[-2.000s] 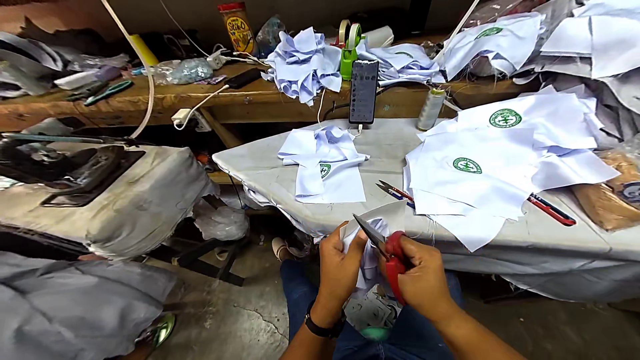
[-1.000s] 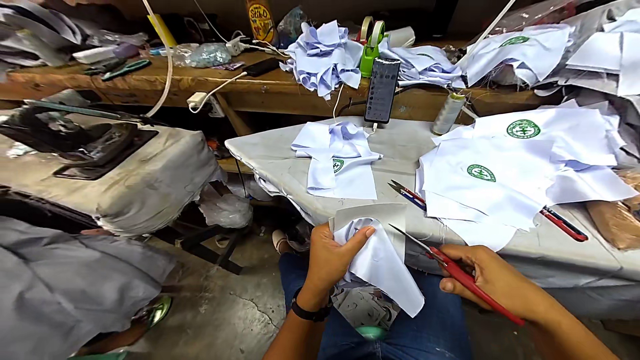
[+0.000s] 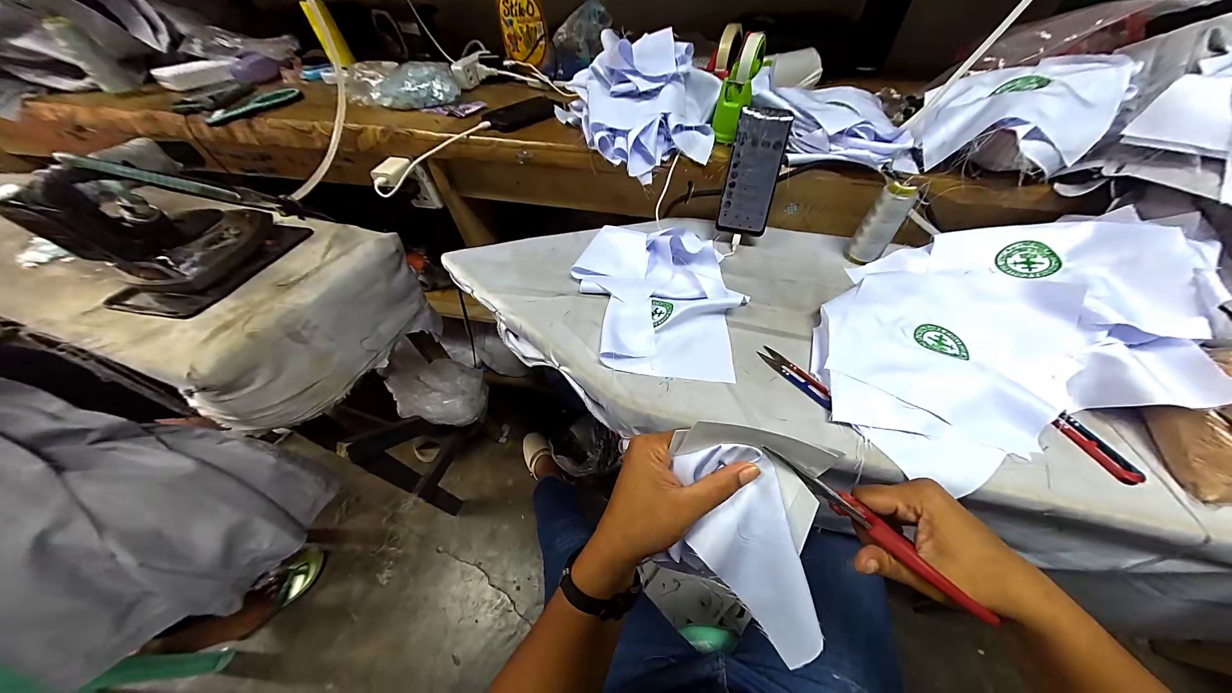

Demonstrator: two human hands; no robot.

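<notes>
My left hand (image 3: 664, 500) pinches a white fabric piece (image 3: 756, 539) and a greyish backing sheet (image 3: 808, 496) above my lap, thumb on top. My right hand (image 3: 929, 539) holds red-handled scissors (image 3: 900, 553), their blades pointing up and left over the edge of the backing sheet. Beyond my hands, a small pile of white cloth pieces (image 3: 664, 337) lies on the cloth-covered board. To its right are larger white pieces with green round emblems (image 3: 943, 375). Thread snips (image 3: 797, 375) lie partly under these, and a red and dark tool (image 3: 1102, 450) lies at their right.
A phone (image 3: 756, 173) on a cable and a thread cone (image 3: 883, 223) stand at the board's back edge. The wooden shelf (image 3: 539, 144) behind holds crumpled cloth and a green tape dispenser (image 3: 736, 91). An iron (image 3: 164, 231) rests on a padded table at left, near another person's foot (image 3: 289, 587).
Two seconds ago the scissors were close to my left hand over the bunched cloth. The cloth now hangs spread with the backing sheet showing, and my right hand has moved to the right.
</notes>
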